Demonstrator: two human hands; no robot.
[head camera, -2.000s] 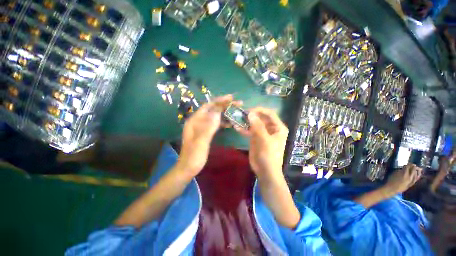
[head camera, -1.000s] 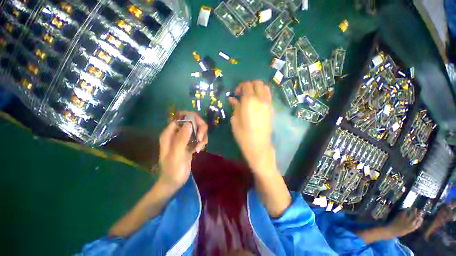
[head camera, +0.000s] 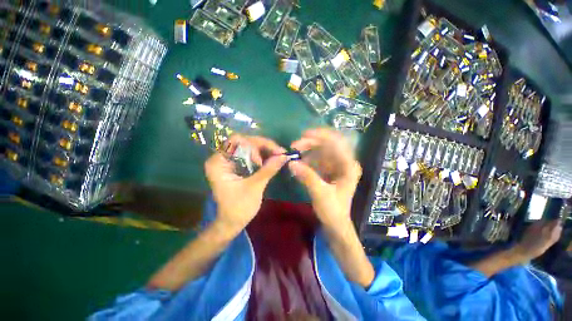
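Note:
My left hand (head camera: 241, 182) holds a silvery frame assembly (head camera: 243, 158) against its palm and fingers. Its thumb and fingertip also touch a small black flex-tail module (head camera: 293, 155) with a white strip. My right hand (head camera: 326, 172) pinches the same module from the other side; its upper fingers are blurred. A small pile of flex-tail modules (head camera: 216, 119), black with gold tails and white strips, lies on the green mat just beyond my left hand.
A clear blister tray (head camera: 119, 119) of modules is at the left. Loose frames (head camera: 323, 66) lie on the mat beyond my hands. A black compartment tray (head camera: 439, 133) full of frames is at the right. Another person's hand (head camera: 540, 238) and blue sleeve (head camera: 464, 269) are at the lower right.
My right hand has come back from the module pile to my left hand, with a black module now between the fingertips. The camera view has shifted.

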